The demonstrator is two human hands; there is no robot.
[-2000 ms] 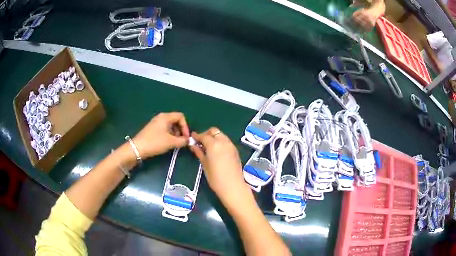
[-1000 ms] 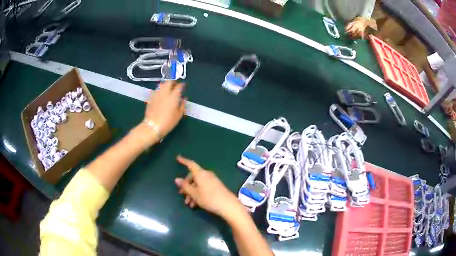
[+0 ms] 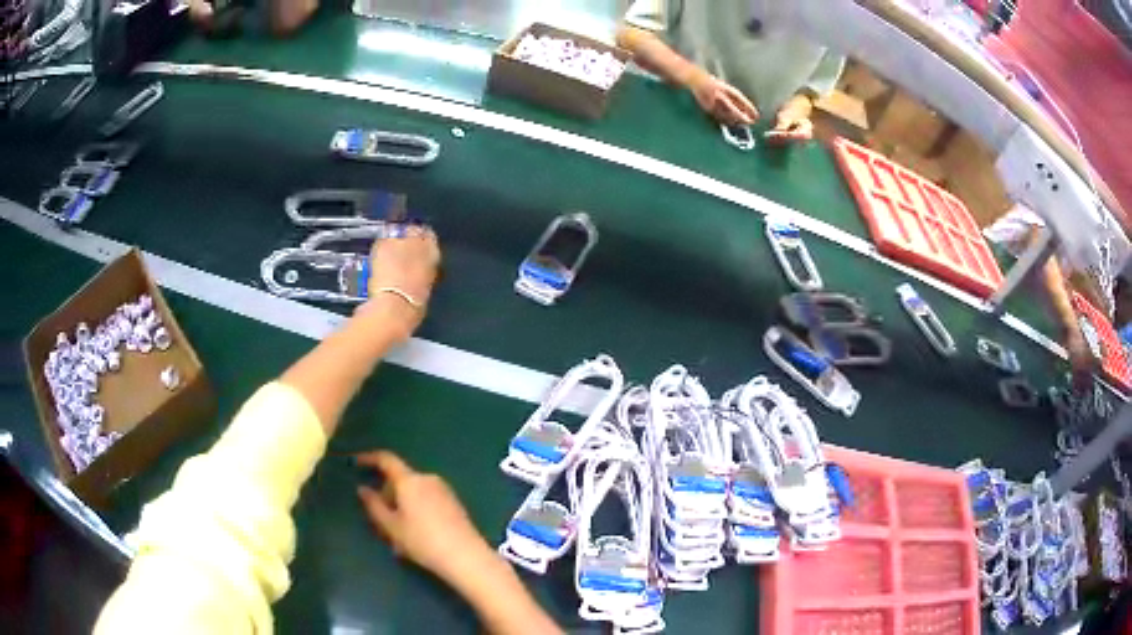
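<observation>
My left hand (image 3: pixel 406 267) reaches across the white strip onto the blue card ends of a few overlapping looped cable units (image 3: pixel 317 275) on the dark green belt. Its fingertips are hidden, so its grip does not show. My right hand (image 3: pixel 422 515) is over the near green surface, left of the cable pile, with fingers apart and nothing in it. The cable pile (image 3: pixel 683 484) has white loops and blue-and-white ends. The open brown carton (image 3: pixel 149 403) at the left holds small white fittings (image 3: pixel 93 360).
A pink compartment tray (image 3: pixel 875 540) lies beside the pile, with more cable units (image 3: pixel 1024 546) right of it. Single units (image 3: pixel 556 258) lie on the belt. Across it are another person's hands (image 3: pixel 726 102), a carton of fittings (image 3: pixel 559 68) and a red tray (image 3: pixel 919 217).
My hands were together at the loop end of a cable unit, then parted. That unit no longer lies before me. My left hand has gone out to the belt units; my right hand is open.
</observation>
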